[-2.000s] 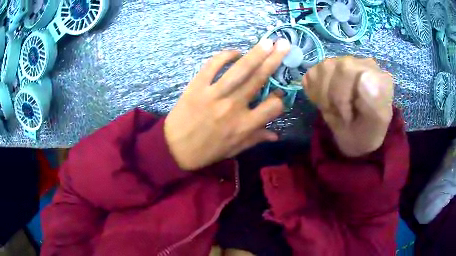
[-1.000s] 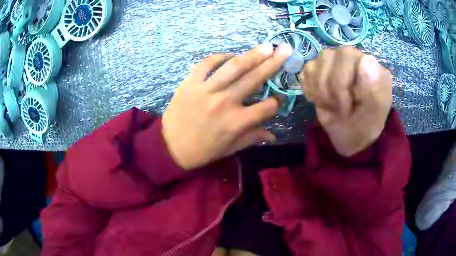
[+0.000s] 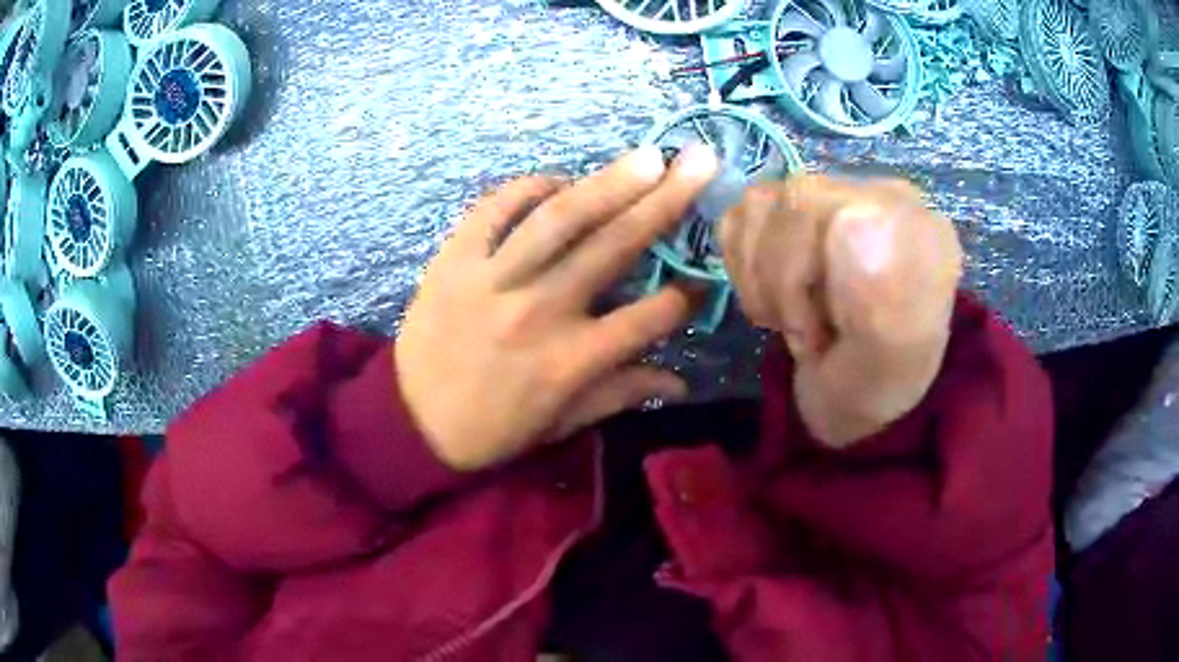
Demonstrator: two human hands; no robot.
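An open teal fan head (image 3: 782, 142) lies on the silvery padding in front of me, with its pale blades and hub partly covered by my hands. My left hand (image 3: 537, 317) holds it, with two fingertips on the ring and blades near the hub and other fingers at its lower left side. My right hand (image 3: 847, 291) is curled into a fist at the ring's right edge. Its fingertips and anything inside the fist are hidden. The fan's short stub (image 3: 715, 308) points towards me.
Another open fan head (image 3: 847, 54) with red and dark wires lies just beyond. Small teal parts (image 3: 972, 58) and loose grilles (image 3: 1067, 54) are heaped at right. Fans with grilles (image 3: 181, 97) are piled at left on the silvery padding (image 3: 349, 168). Light grey cloth (image 3: 1127, 459) shows at lower right.
The view has shifted, so the bench items sit lower in the picture and more of a fan shows at the top. Both hands stay at the same fan head in nearly the same pose.
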